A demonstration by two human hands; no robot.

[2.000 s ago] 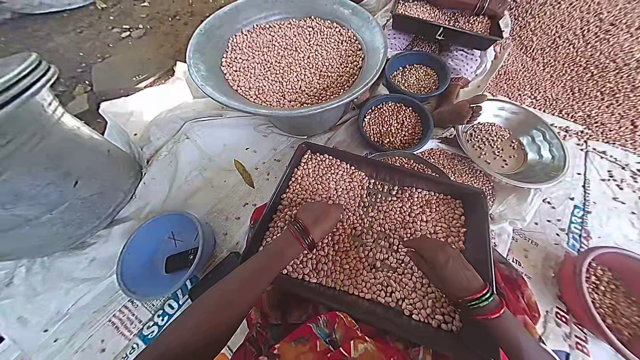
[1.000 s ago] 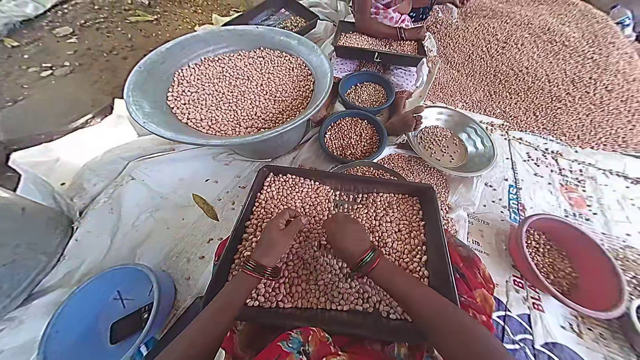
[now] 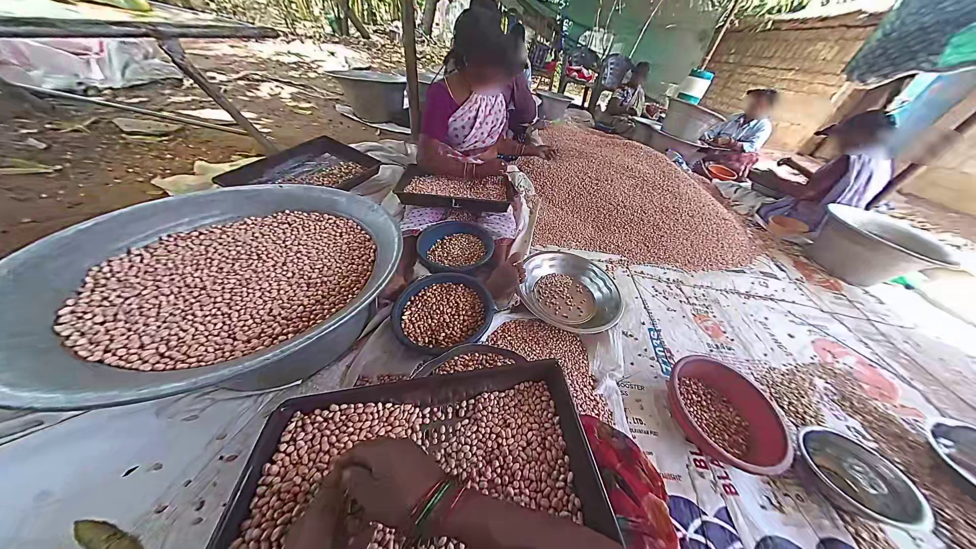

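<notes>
A dark rectangular tray [image 3: 560,381] full of pinkish-brown shelled nuts [image 3: 503,438] lies before me at the bottom of the view. My right hand [image 3: 393,476], with bangles at the wrist, is over the nuts, its fingers curled. Close against it on its left is my left hand [image 3: 324,503], partly hidden; whether either hand holds nuts cannot be seen. Just beyond the tray are loose nuts and two blue bowls [image 3: 488,301] of nuts. A wide metal basin [image 3: 385,229] of nuts stands to the left.
A steel bowl [image 3: 610,305] and a red bowl [image 3: 778,450] stand to the right on printed sheeting. A person [image 3: 476,122] sits opposite with another nut tray [image 3: 454,200]. Behind is a large nut heap [image 3: 625,198], with several people around it. A wooden post [image 3: 412,69] rises at the back.
My hands, apart over the tray two seconds ago, are now close together over its left part. The view has tilted up strongly.
</notes>
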